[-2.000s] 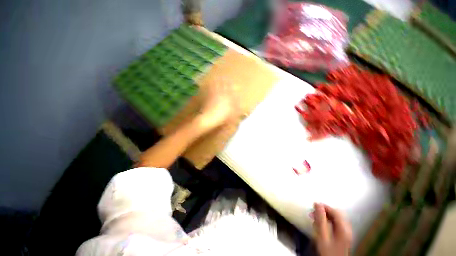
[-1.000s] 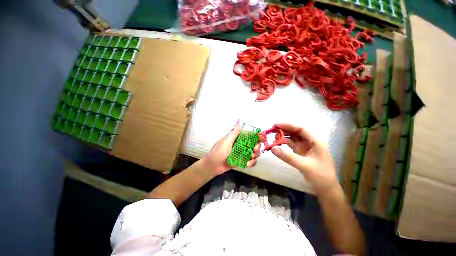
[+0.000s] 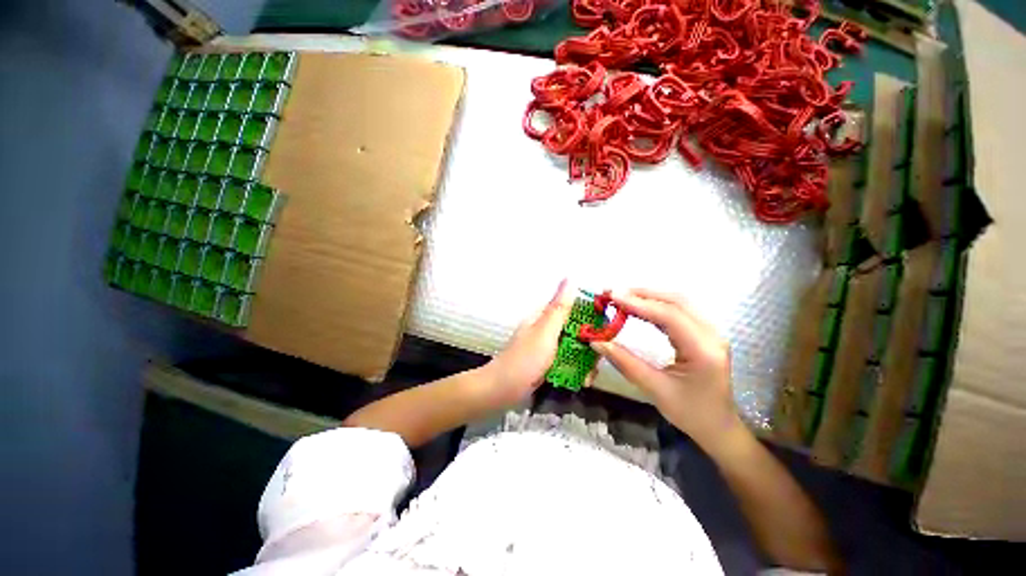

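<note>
My left hand holds a bright green block with a dotted face, low in the middle, over the front edge of the white mat. My right hand grips a red C-shaped part between thumb and fingers. The red part lies against the upper right part of the block's face. Whether its ends are seated in the block cannot be told. The fingers behind the block are mostly hidden.
A tangled heap of red parts lies on the white textured mat. At left, green blocks stand in rows on cardboard. A cardboard-layered stack stands at right. A clear bag is at the top.
The red part has moved from beside the block onto its face, and my right hand has come closer to my left. The view has shifted slightly, so the heap sits higher.
</note>
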